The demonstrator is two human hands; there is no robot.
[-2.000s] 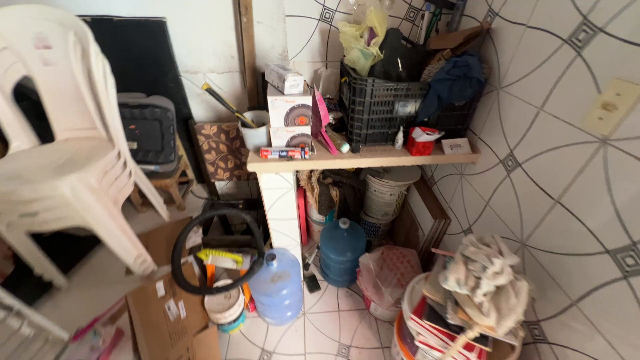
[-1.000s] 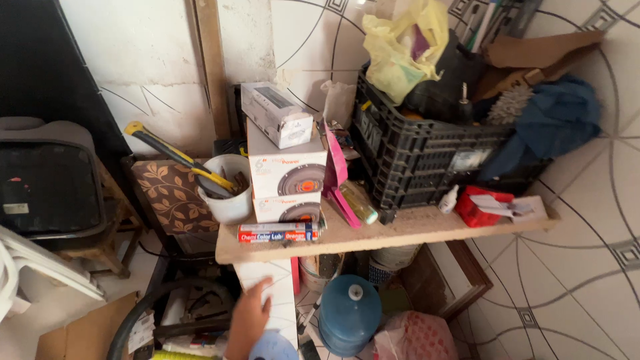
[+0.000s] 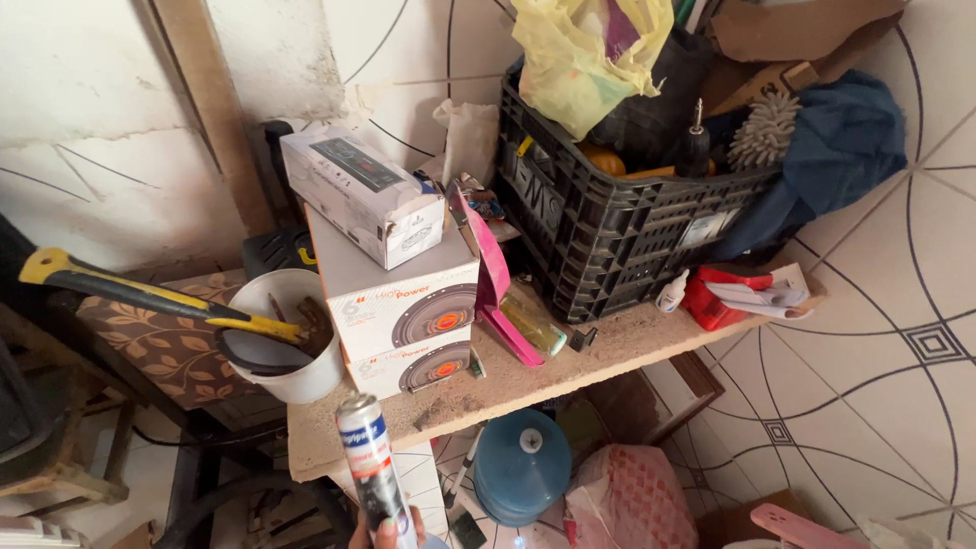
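My left hand (image 3: pixel 387 532), partly cut off by the bottom edge of the head view, is shut around a white, blue, red and black aerosol spray can (image 3: pixel 374 465). The can is nearly upright, its metal top tilted a little left, in front of the shelf's left end. My right hand is out of view. Behind the can, stacked speaker boxes (image 3: pixel 408 320) stand on the rough shelf (image 3: pixel 618 343), with a smaller white box (image 3: pixel 362 194) on top. To their left a white bucket (image 3: pixel 293 381) holds a yellow-and-black handled tool (image 3: pixel 160 293). A pink plastic object (image 3: pixel 492 274) leans right of the boxes.
A black plastic crate (image 3: pixel 602 229) on the shelf holds a yellow bag (image 3: pixel 587 69), a blue cloth (image 3: pixel 842 152) and other items. A small white bottle (image 3: pixel 672 293) and a red item (image 3: pixel 717 297) sit beside it. Below are a blue water jug (image 3: pixel 522 469) and a patterned bag (image 3: pixel 633 496).
The can lay on the shelf's front edge before the boxes; it is now lifted in my left hand. That hand was empty below the shelf a second ago. The view has moved closer to the shelf.
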